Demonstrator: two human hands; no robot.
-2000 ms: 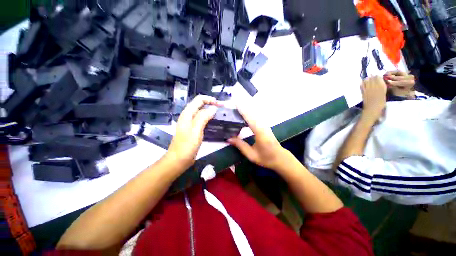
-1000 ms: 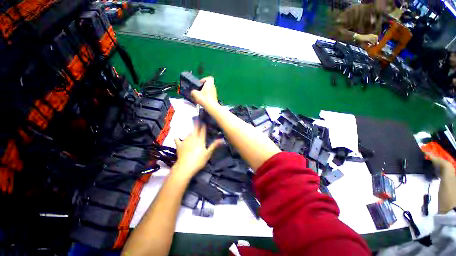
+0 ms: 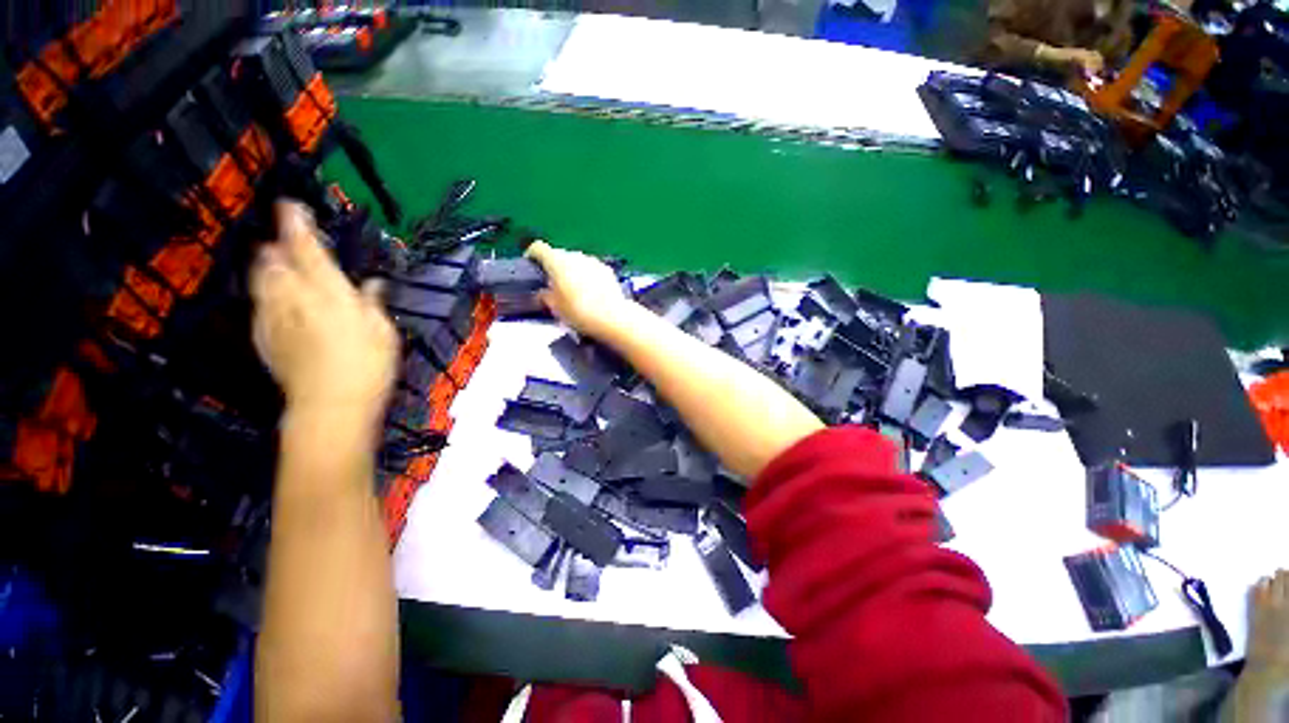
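Observation:
My right hand, from a red sleeve, is on a dark grey-black unit at the far end of the orange-edged row of black units. My left hand is blurred, over the left side in front of the dark stack; its thumb stands apart and nothing shows in it. A loose heap of black plastic brackets lies on the white sheet. Thin black cables lie by the row's far end.
Stacked orange-and-black units rise at left. Two corded units lie at right, near a black mat and another person's hand. A green surface runs behind, with a pile of black units and an orange fixture.
My right hand has lowered the unit from above the heap's far left to the row's end. My left hand has moved left from the heap to the stack side. The view has shifted slightly.

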